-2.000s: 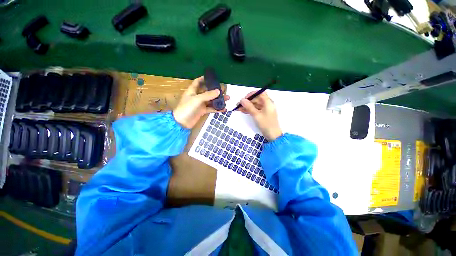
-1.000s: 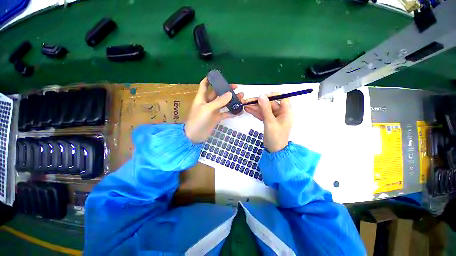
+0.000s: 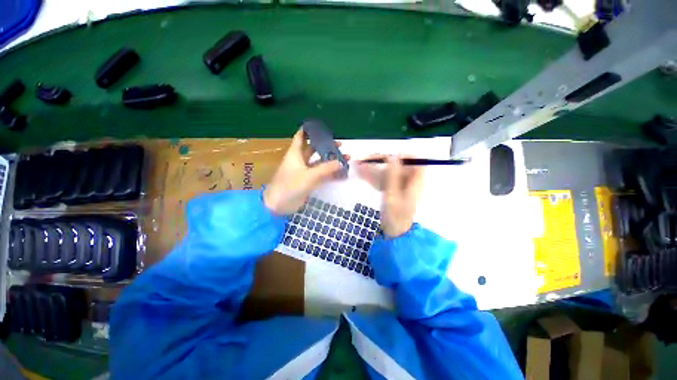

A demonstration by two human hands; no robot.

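Note:
My left hand [image 3: 295,178] holds a dark grey oblong plastic housing [image 3: 321,139], its lower end toward my right hand. My right hand [image 3: 399,189] is blurred and holds a thin dark pen-shaped tool [image 3: 438,161], lying almost level. The tool's left tip is near the housing's lower end; whether they touch cannot be told. Below the hands lies a white label sheet [image 3: 332,236] with rows of small dark labels, its right side partly hidden by my right sleeve.
Black housings lie on the green belt [image 3: 349,67]. A clear tray with rows of housings [image 3: 67,249] is at left, beside cardboard [image 3: 200,171]. A grey metal post [image 3: 534,96] slants over the belt. One housing [image 3: 502,169] lies at right; an open box [image 3: 568,349] is below.
The belt housings and bench have shifted left in view. My right hand has drawn slightly away from the housing since the last frame, and the tool now lies more level.

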